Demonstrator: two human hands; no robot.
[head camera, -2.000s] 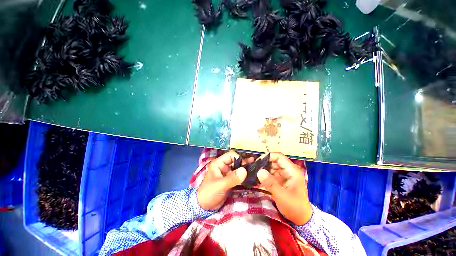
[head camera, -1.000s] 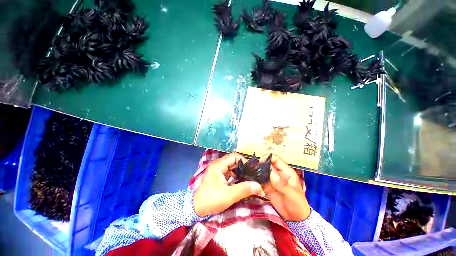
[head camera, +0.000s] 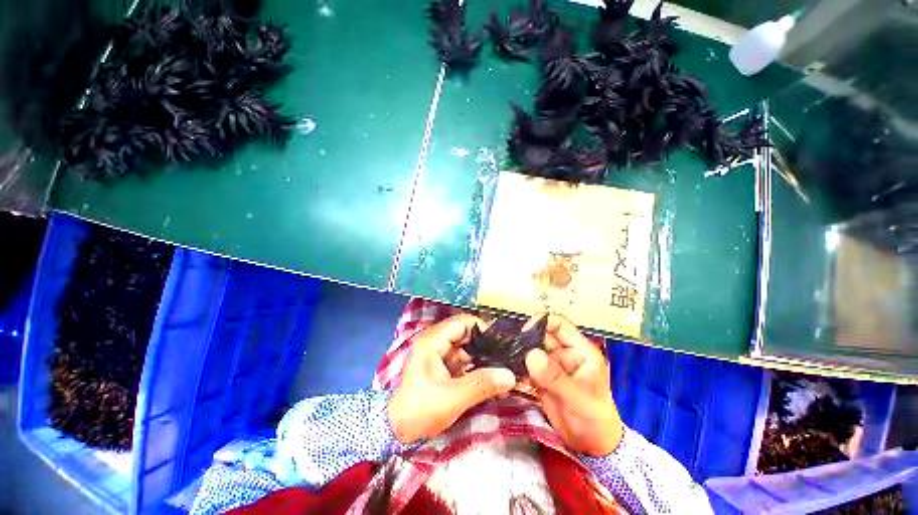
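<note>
A black spiky hair piece (head camera: 505, 342) is held above my lap, just below the bench's front edge. My left hand (head camera: 441, 377) grips its left side between thumb and fingers. My right hand (head camera: 576, 382) grips its right side, thumb on its lower edge. The fingers partly cover the piece, so any seam in it cannot be told. A tan cardboard pad (head camera: 564, 251) with dark handwriting and a brown stain lies taped on the green bench (head camera: 332, 171) just beyond my hands.
Black pieces lie in a left heap (head camera: 181, 91) and a right heap (head camera: 624, 96). A white bottle (head camera: 762, 45) is at the far right. A clear divider (head camera: 762, 241) stands right. Blue crates (head camera: 151, 372) holding dark parts flank my lap, below the bench.
Since two seconds ago the view has shifted, bringing the white bottle more into sight. The held piece has been turned between my fingers, spikes up a second ago, now flatter. Both hands still hold it.
</note>
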